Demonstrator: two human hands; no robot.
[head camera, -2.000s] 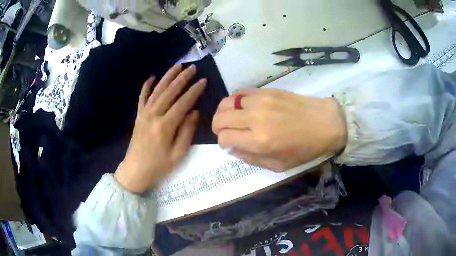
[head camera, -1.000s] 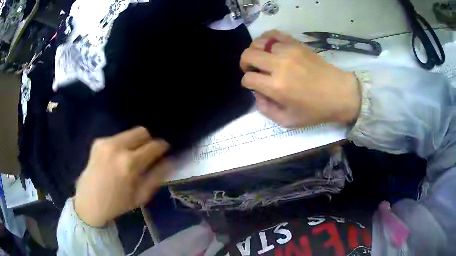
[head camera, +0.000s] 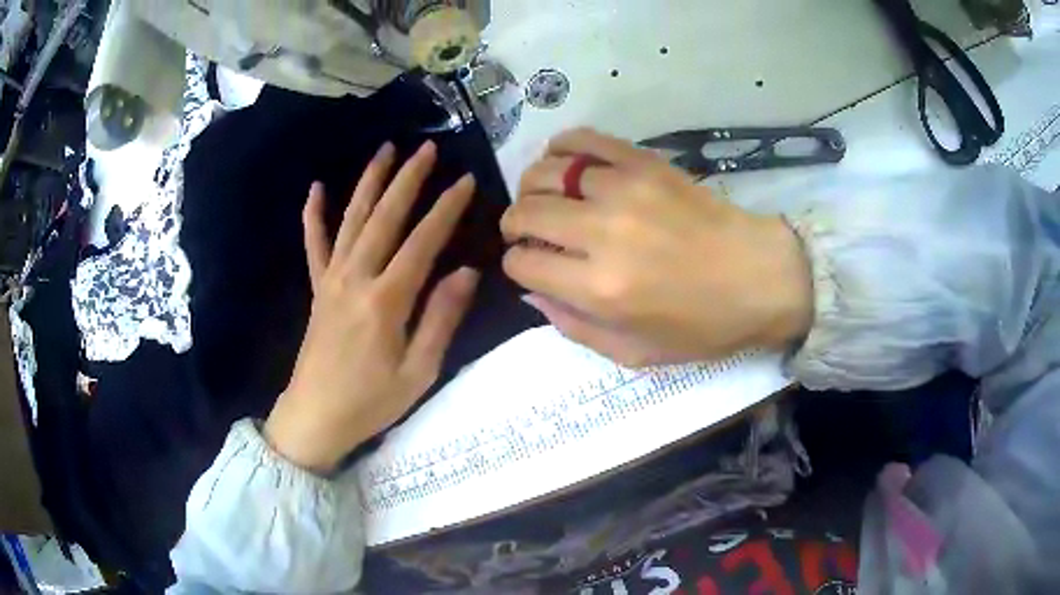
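Note:
A large black garment piece (head camera: 250, 233) lies over the left of the table, its upper edge at the presser foot (head camera: 451, 102) of the cream-white sewing machine (head camera: 279, 41). White patterned lace trim (head camera: 140, 273) shows along its left side. My left hand (head camera: 378, 296) lies flat on the fabric with fingers spread, below the presser foot. My right hand (head camera: 651, 250) is curled at the fabric's right edge, with fingers and thumb together on it; the fingertips' grip is partly hidden.
Thread snips (head camera: 756, 149) lie just above my right hand, partly covered by it. Black-handled scissors (head camera: 959, 99) lie at the upper right. A printed ruler (head camera: 523, 424) runs along the front table edge. Tangled thread waste (head camera: 697, 482) hangs below that edge.
My left hand has moved from the lower left back up onto the fabric and opened flat. The garment is smoothed out, and its white patch near the presser foot no longer shows. The view has shifted.

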